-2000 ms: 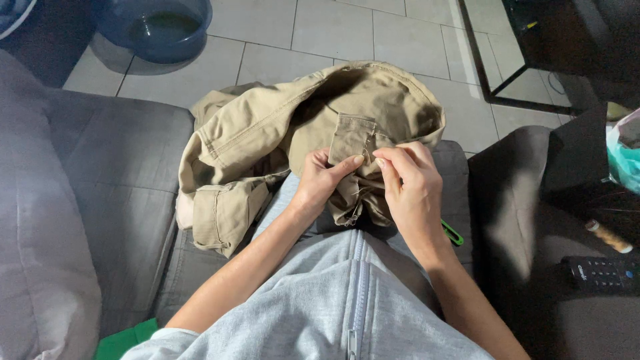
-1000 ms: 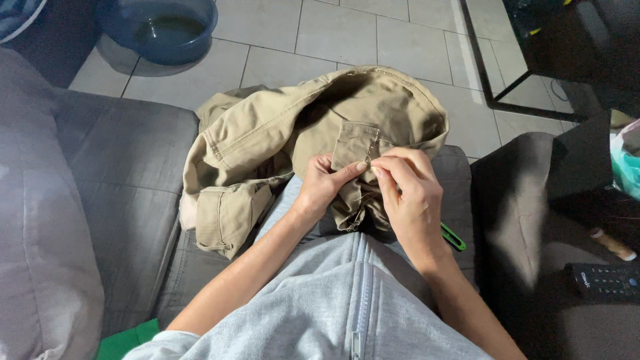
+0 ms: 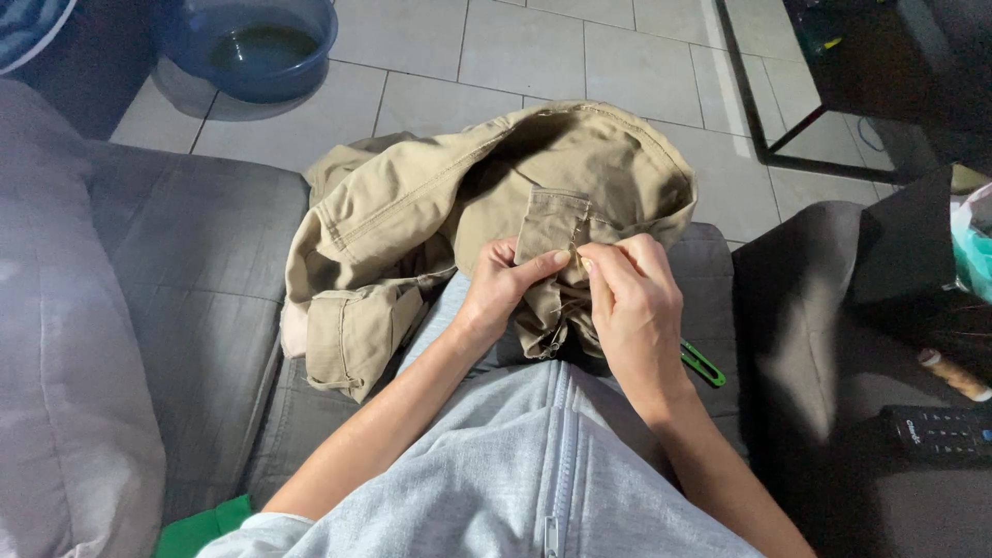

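Observation:
A khaki cloth garment (image 3: 411,186) lies bunched over my lap and the sofa edge, its seams and inner side showing. My left hand (image 3: 508,283) pinches a frayed flap (image 3: 554,221) of it, thumb on top. Close on the right, my right hand (image 3: 635,294) has thumb and forefinger pinched together at the frayed edge of that flap. Whether a needle or thread is between those fingertips is too small to tell. Loose threads hang along the edge. A green plastic-handled tool (image 3: 702,364) lies beside my right wrist, partly hidden.
A grey cushion (image 3: 70,325) and green cloth (image 3: 205,527) are at left. A blue basin (image 3: 260,58) holding liquid stands on the tiled floor (image 3: 527,46). At right, a thread spool (image 3: 955,375) and a remote control (image 3: 942,434) lie on the dark sofa arm, near a plastic bag (image 3: 973,240).
The fingertips of my right hand have shifted slightly at the frayed edge. My left hand keeps its hold on the flap, and the garment stays in about the same place.

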